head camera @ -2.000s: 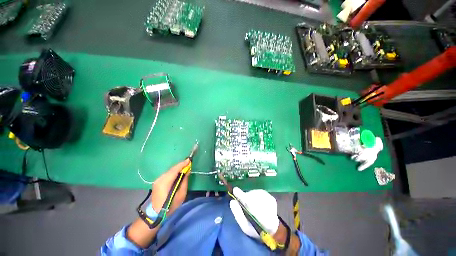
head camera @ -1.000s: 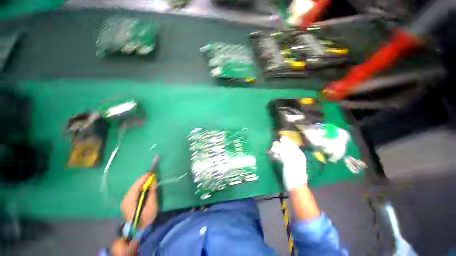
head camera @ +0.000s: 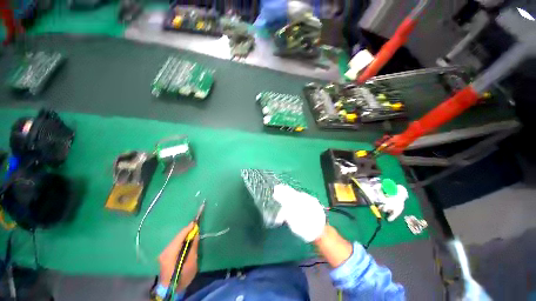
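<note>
My left hand (head camera: 180, 258), bare with a blue wrist band, holds a yellow-and-black soldering iron (head camera: 189, 235), its tip pointing up over the mat. A thin solder wire (head camera: 214, 234) sticks out to the right of that hand. My right hand (head camera: 301, 213), in a white glove, grips the circuit board (head camera: 263, 191) by its right side. The board is tilted and slightly blurred; the glove hides part of it. A second soldering iron (head camera: 367, 199) rests at the right iron stand (head camera: 344, 170).
Left iron stand (head camera: 126, 182) and solder reel (head camera: 174, 154) stand on the green mat. Fans (head camera: 44, 138) are at far left. Cutters (head camera: 341, 211) lie beyond my glove. Green-lidded bottle (head camera: 389, 187) and metal parts (head camera: 415, 224) are at right. Boards (head camera: 183, 78) and black trays (head camera: 332, 109) sit behind.
My right hand has put its iron at the right stand and taken hold of the board, which is now tilted. My left hand still holds its iron. The camera view has shifted.
</note>
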